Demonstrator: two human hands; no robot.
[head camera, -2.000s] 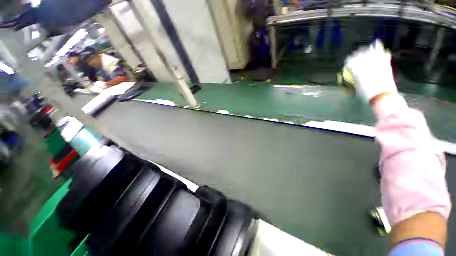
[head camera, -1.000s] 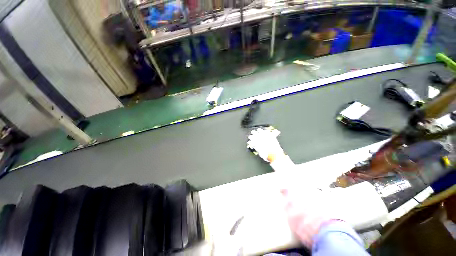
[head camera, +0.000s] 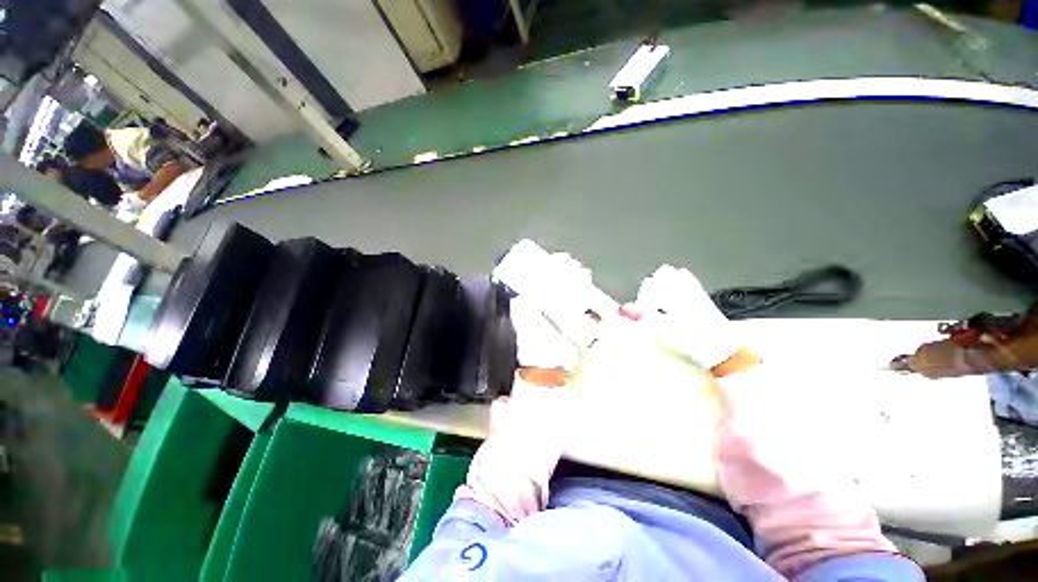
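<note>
My left hand (head camera: 555, 305), in a white glove, is closed around a white adapter unit (head camera: 524, 266) whose pale end sticks out at its upper left. My right hand (head camera: 681, 309), also white-gloved, is close beside it with fingers curled. Glare hides what its fingers touch. A looped black power cord (head camera: 797, 292) lies on the belt edge and runs to the right hand's fingers. Stacked black housings (head camera: 364, 330) stand in a row left of my hands.
Green boxes (head camera: 256, 489) stand at lower left, one with wrinkled clear bags. Another white unit (head camera: 640, 71) lies beyond the belt (head camera: 455, 193). A unit with cord (head camera: 1011, 218) and a brown tool (head camera: 979, 350) are at right. White paper (head camera: 842, 375) covers the near edge. A person works at far left.
My right hand has come back from the belt toward my body. My left hand has come into view beside it. The view has turned left, bringing the green boxes back into sight.
</note>
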